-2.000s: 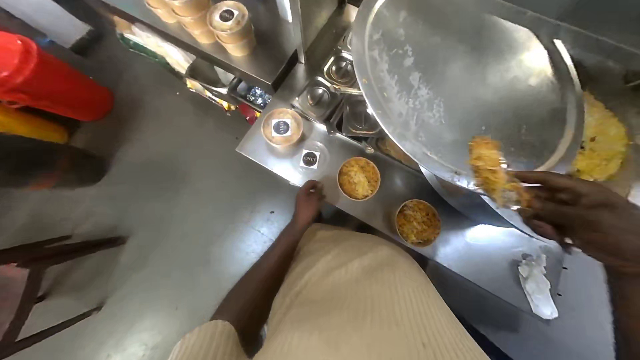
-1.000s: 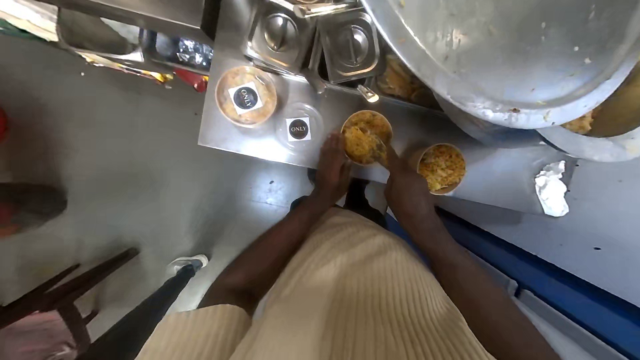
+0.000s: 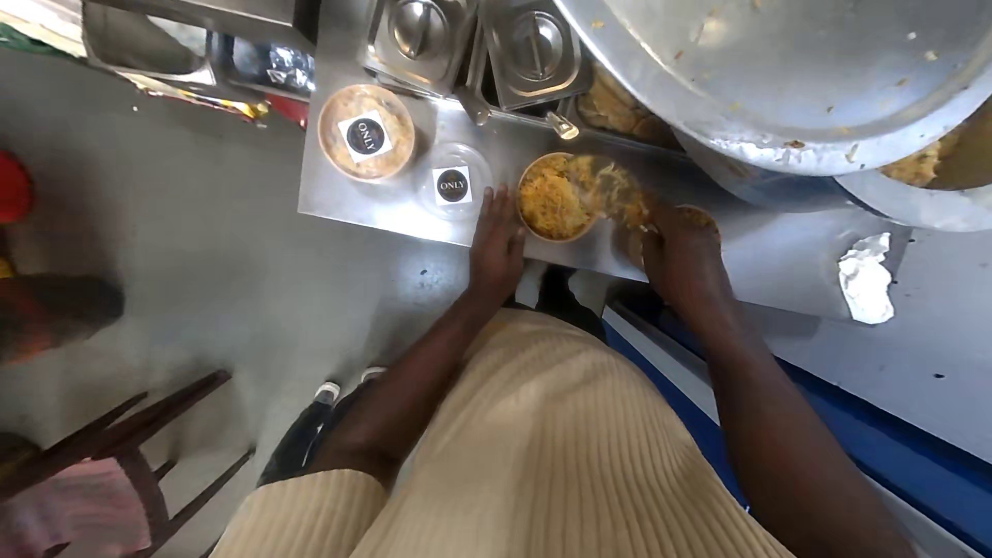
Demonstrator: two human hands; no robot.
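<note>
A round paper bowl of orange-yellow rice (image 3: 554, 201) stands on the steel counter. My left hand (image 3: 498, 240) lies against its left side, fingers extended, holding nothing that I can see. My right hand (image 3: 686, 252) is closed on a rice-covered utensil (image 3: 616, 190), blurred over the bowl's right rim; its exact kind is unclear. Behind that hand, a second bowl of rice (image 3: 700, 219) is mostly hidden. To the left of my left hand lies a clear plastic lid (image 3: 453, 186) with a square sticker, beside a lidded bowl of food (image 3: 366, 133) that bears a similar sticker.
Steel pans with lids (image 3: 535, 50) line the counter's back. A large metal platter (image 3: 790, 70) overhangs the right side. Crumpled white paper (image 3: 866, 279) lies on the right. A wooden chair (image 3: 143, 484) and a person's legs (image 3: 310, 426) are at lower left.
My right hand was out at the right with food two seconds ago, then at the bowl; now it is a little right of it. My left hand has come against the bowl's side.
</note>
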